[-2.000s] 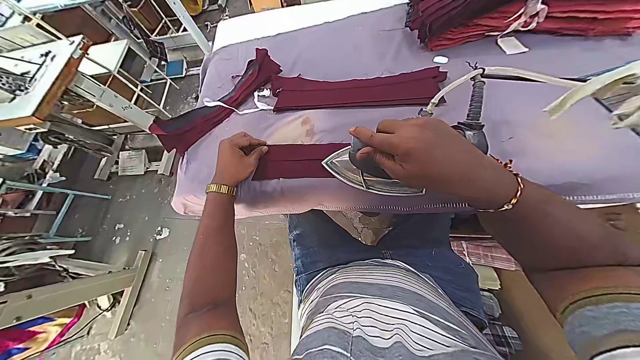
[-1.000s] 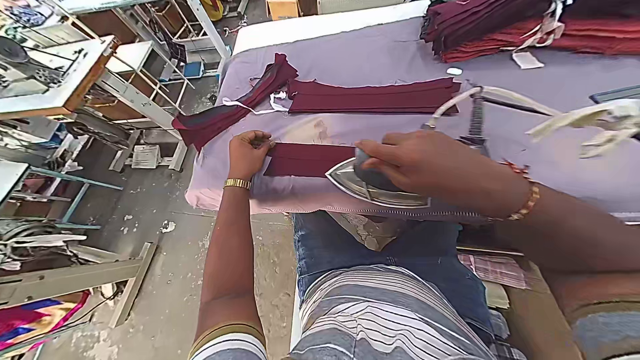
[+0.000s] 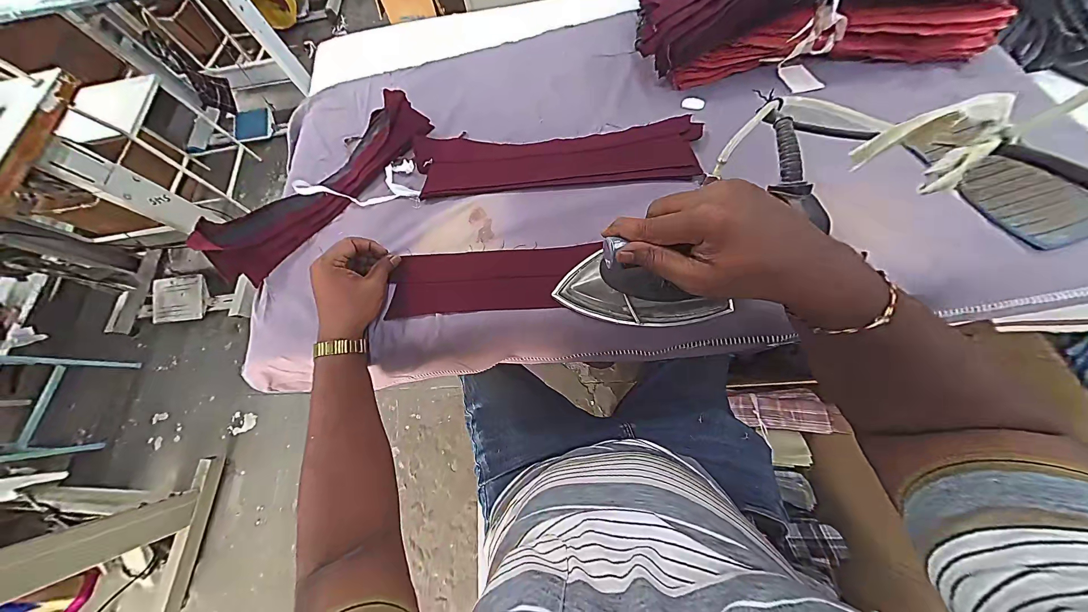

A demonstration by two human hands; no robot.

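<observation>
My right hand grips the handle of a clothes iron, whose soleplate lies on the right part of a maroon fabric strip. The iron's tip points left. My left hand pinches the strip's upper left corner between thumb and fingers. The strip lies flat near the front edge of the cloth-covered table; its right end is hidden by the iron and hand. Behind it lies a stack of maroon fabric pieces.
A tied maroon bundle overhangs the table's left edge. Red and maroon fabric piles lie at the back right. A black corded handle and an iron rest-like plate are at the right. Metal frames stand at the left.
The iron stays over the right part of the strip, in my right hand. My left hand remains at the strip's left end. The view has shifted a little.
</observation>
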